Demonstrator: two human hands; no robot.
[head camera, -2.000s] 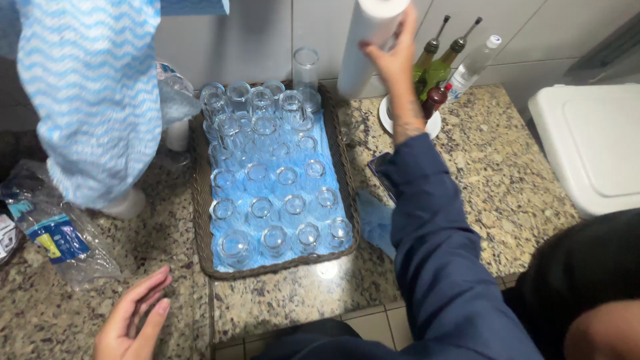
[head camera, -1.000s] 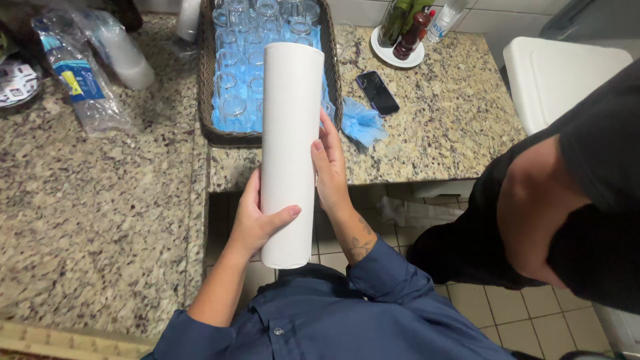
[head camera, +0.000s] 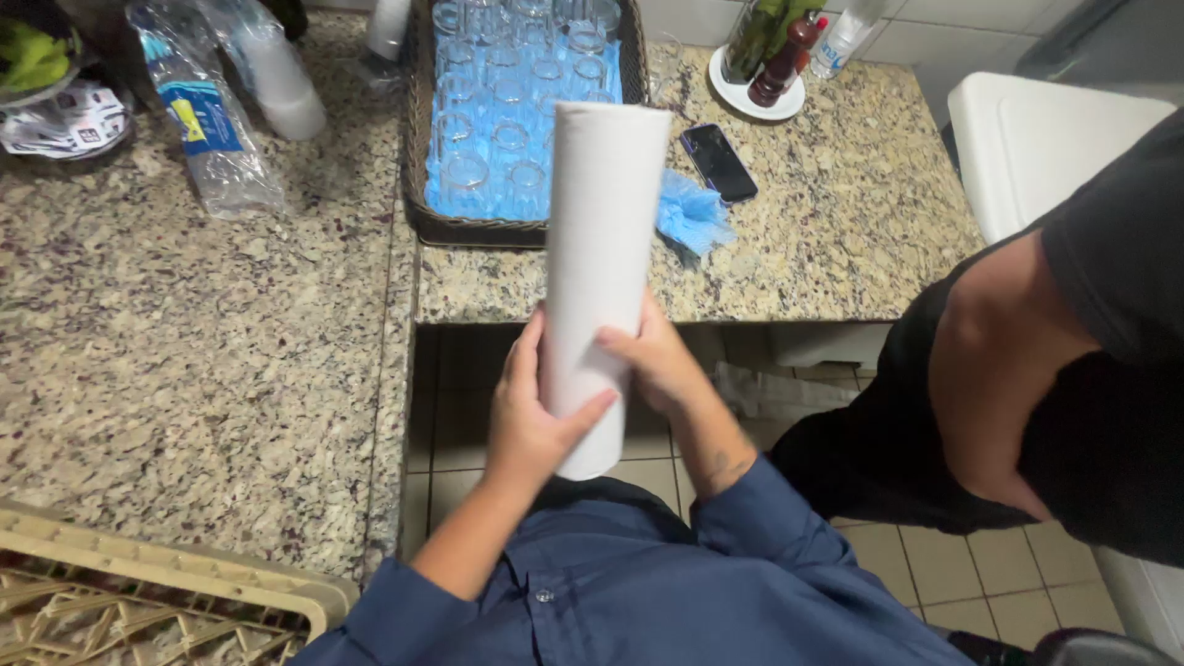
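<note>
A large white paper roll (head camera: 601, 222) stands tilted in front of my body, held between both hands. My left hand (head camera: 546, 398) grips its lower left side, thumb across the front. On the lower right side, my right hand (head camera: 652, 356) is closed around it, with its thumb on the front too. Behind the roll, a dark woven tray (head camera: 481, 231) lined with blue cloth holds several clear glasses (head camera: 509, 134). A crumpled blue cloth (head camera: 694, 217) lies right of the roll, beside a dark smartphone (head camera: 720, 165) on the granite counter (head camera: 814, 231).
A white plate (head camera: 758, 102) holds bottles at the back. Plastic-wrapped cups (head camera: 287, 92) and a clear plastic package (head camera: 217, 139) lie at the left. A beige plastic crate (head camera: 185, 573) is at the lower left. A person in black (head camera: 999, 370) stands close on my right.
My right hand has brought the roll from above the back of the counter to my body. My left hand, empty two seconds ago, has taken hold of it too. The view has tilted down.
</note>
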